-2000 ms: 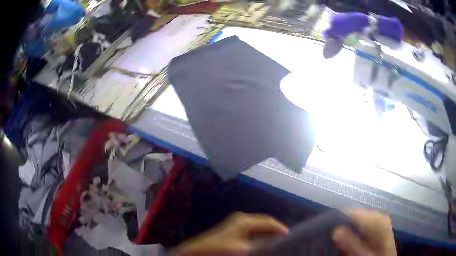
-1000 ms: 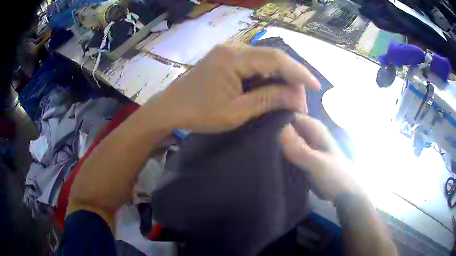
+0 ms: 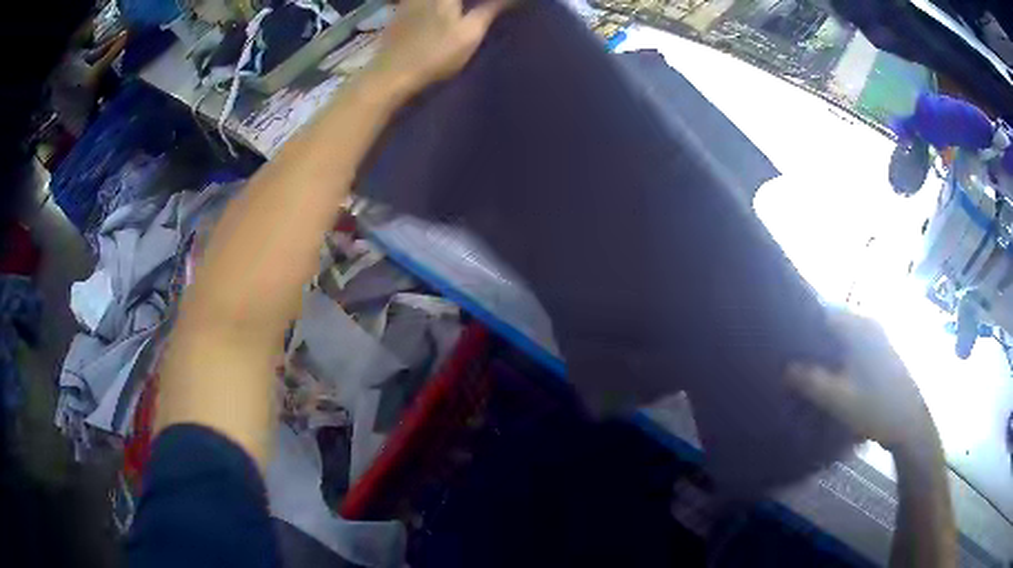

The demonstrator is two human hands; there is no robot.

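Observation:
A dark grey cut panel (image 3: 633, 222) is stretched between my hands above the front edge of the white machine table, blurred by motion. My left hand (image 3: 433, 39) grips its upper left end near the top edge of the view. My right hand (image 3: 861, 383) holds its lower right end, partly lost in glare. Another dark grey panel (image 3: 711, 117) lies flat on the table behind the held one, partly covered by it.
A red basket (image 3: 417, 427) full of grey and cream scraps stands below the table's left front. Grey fabric pieces (image 3: 139, 300) are heaped left of it. The machine with a purple fluffy piece (image 3: 950, 122) is at the right, with strong glare. A printed ruler (image 3: 850, 488) runs along the table edge.
My hands were close together on the folded panel. My left hand has moved up and away, my right hand down and right, and the panel is now spread out between them.

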